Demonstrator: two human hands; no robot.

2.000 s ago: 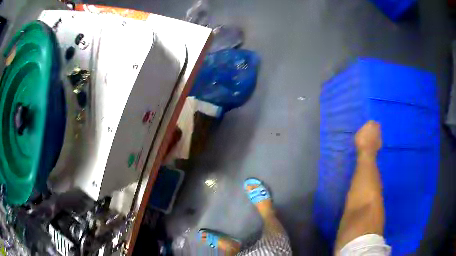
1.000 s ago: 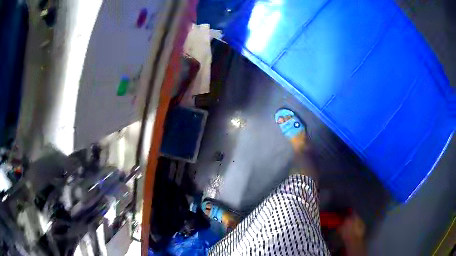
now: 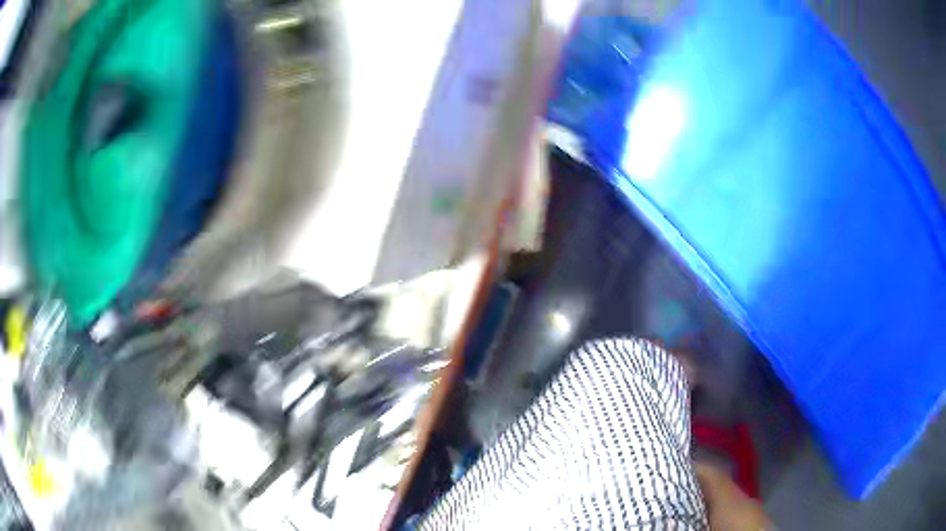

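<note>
A large blue plastic bin stands close in front of me on the right, tilted across the view by the lens. At the bottom edge, a blurred piece of skin, likely my right hand, is cut off beside a red plastic stool part; its fingers and any grip on the stool cannot be made out. My left hand is not in view. My leg in black-and-white patterned cloth is between the table and the bin.
The white machine table with its red-brown edge fills the left. On it are the green bowl feeder and blurred metal machine parts. A blue bag lies behind the bin's near corner. Grey floor shows in the narrow gap.
My right hand has left the bin's top, and the bin now lies nearer and at a different angle. The view has swung left, bringing the green bowl back. The red stool part shows more clearly.
</note>
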